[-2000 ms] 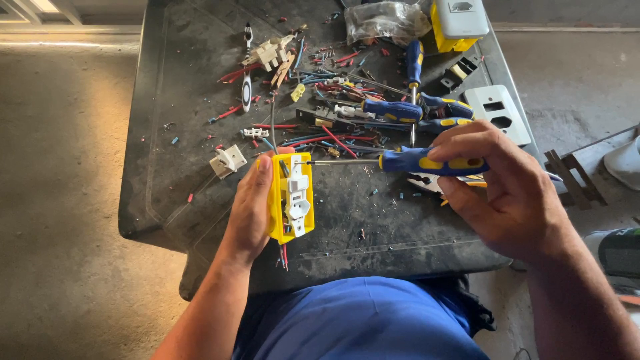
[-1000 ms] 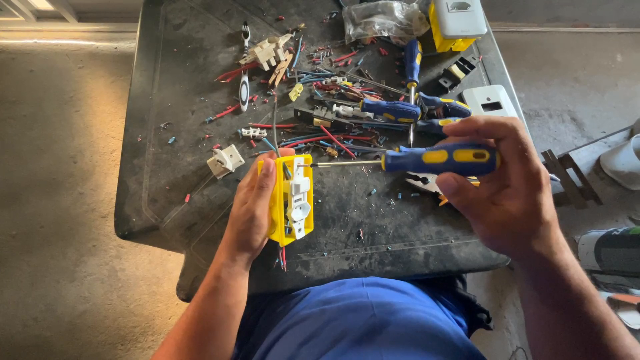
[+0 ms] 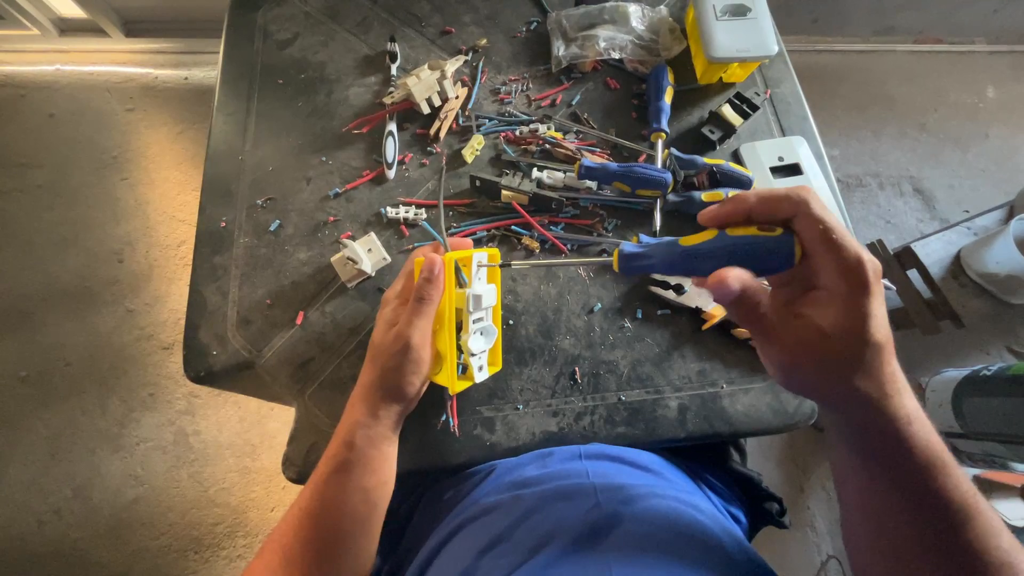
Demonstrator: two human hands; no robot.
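Observation:
My left hand point(image 3: 408, 332) grips a yellow plastic electrical box point(image 3: 442, 344) by its left side, the box's open face turned up. A white switch-and-socket module point(image 3: 481, 308) sits inside it, set on a slant. A grey cable enters at the box's top, and red and blue wire ends point(image 3: 454, 414) stick out below. My right hand point(image 3: 808, 296) is round the blue and yellow handle of a screwdriver point(image 3: 704, 251), thumb below and fingers above. The shaft points left, with its tip at the upper end of the module, by the screw hole. Whether the tip sits in a screw cannot be told.
Cut wire pieces, several screwdrivers point(image 3: 624, 177), pliers point(image 3: 680, 294) and a toothbrush point(image 3: 390, 144) lie on the black table point(image 3: 264, 200). A white plug-like part point(image 3: 360, 259) is left of the box. At the upper right are a grey and yellow box point(image 3: 732, 36) and a white cover plate point(image 3: 788, 164).
My right hand has shifted its grip on the screwdriver handle, its fingers now further over the top than one second ago. The left hand and the yellow box have barely moved.

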